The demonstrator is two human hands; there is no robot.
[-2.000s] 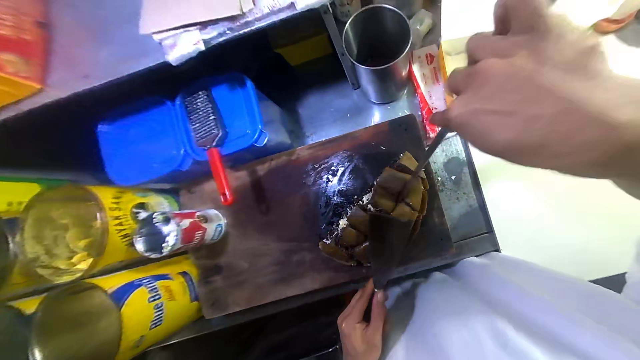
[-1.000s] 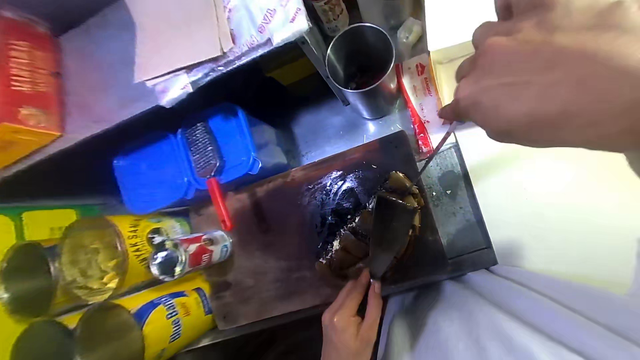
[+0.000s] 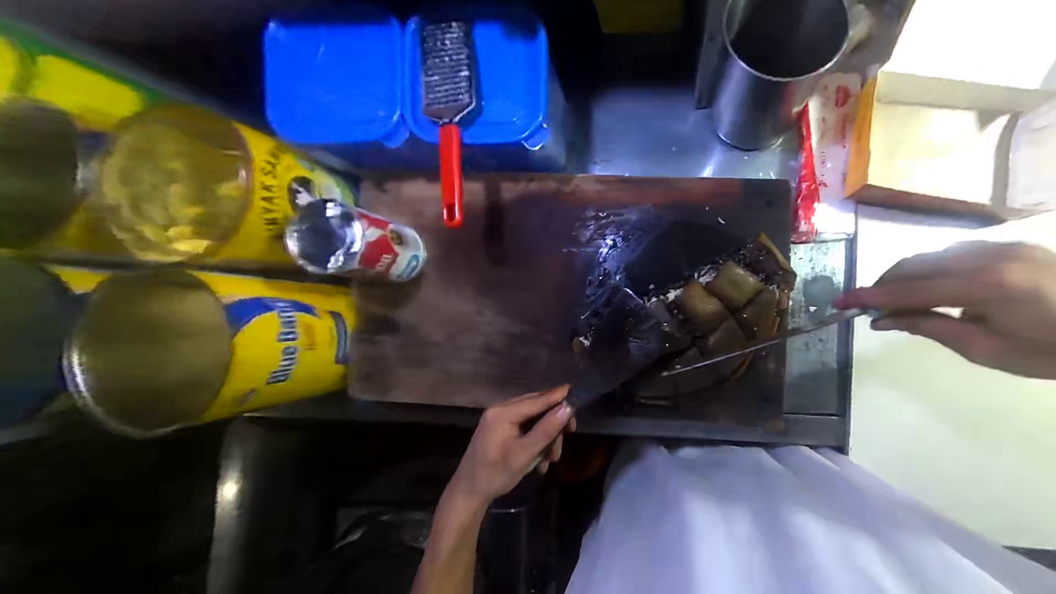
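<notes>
A dark cutting board (image 3: 462, 330) bears a thick folded pancake (image 3: 718, 313), cut into several pieces, with pale grated bits along one edge. My left hand (image 3: 524, 437) grips the handle of a broad flat scraper (image 3: 619, 367) at the board's near edge; its dark blade lies at the pancake's left side. From the right, my right hand (image 3: 973, 309) holds a thin long-bladed knife (image 3: 771, 338), whose blade crosses the pancake's near right part. A glossy dark smear (image 3: 606, 247) covers the board beside the pieces.
A grater with a red handle (image 3: 450, 177) lies on blue-lidded containers (image 3: 334, 78) behind the board. Large yellow tins (image 3: 280, 355) and a small can (image 3: 355, 239) stand at left. A steel cup (image 3: 755, 103), a red and white packet (image 3: 829, 124) and an open box (image 3: 932, 157) are at back right.
The scraper has moved from over the pancake to its left side. The knife blade, earlier at the far right edge, now lies across the pancake. The view has shifted.
</notes>
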